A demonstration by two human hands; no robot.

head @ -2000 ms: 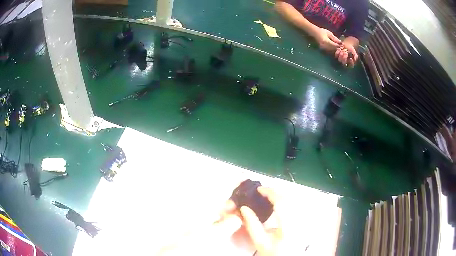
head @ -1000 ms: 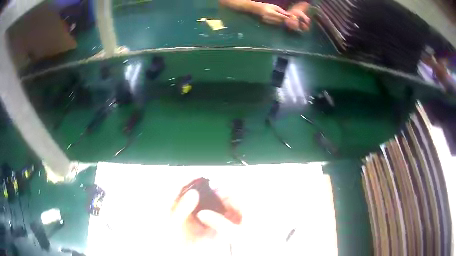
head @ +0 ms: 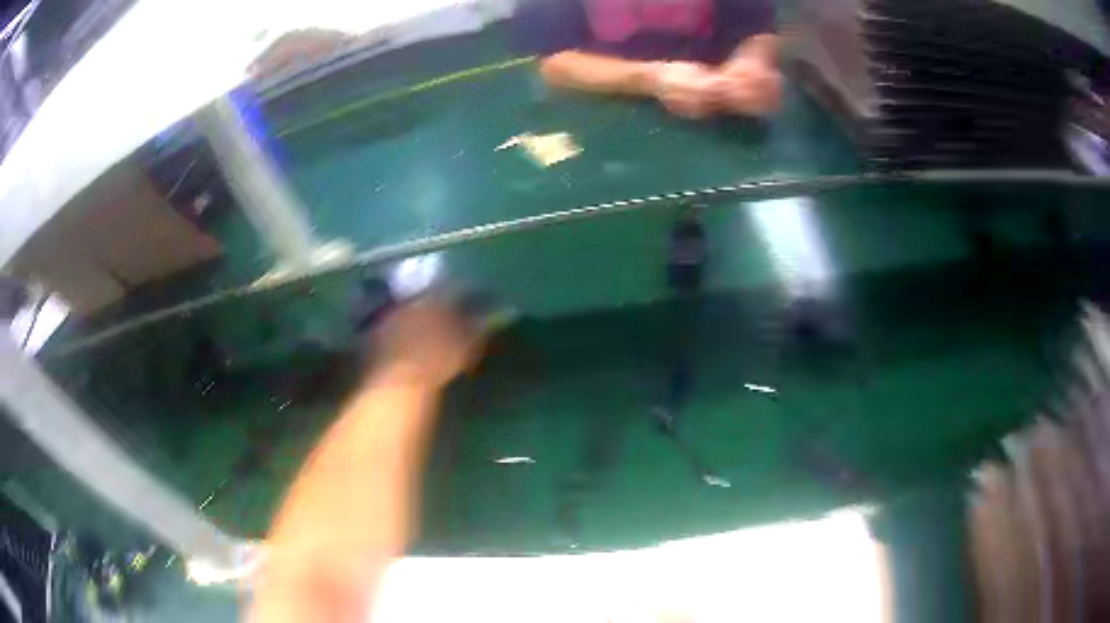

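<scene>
My left hand (head: 426, 335) is stretched out over the green belt (head: 584, 365), with the forearm coming up from the bottom left. It is strongly blurred. A dark shape with a small yellow spot (head: 497, 320) is at its fingers; whether the hand holds it cannot be told. My right hand is not discernible. The white work sheet (head: 633, 584) is overexposed at the bottom edge. No housing can be made out on its visible part.
Black adapter units with cords (head: 688, 250) lie on the belt. A person's hands (head: 718, 88) are together across the line. Pale posts (head: 110, 469) stand at left. Stacked boards (head: 1047, 511) are at right, and a cardboard box (head: 110, 243) is at far left.
Earlier both hands held a black housing over the white sheet. Now my left hand is far forward over the belt and the housing is out of sight. The view has tilted up.
</scene>
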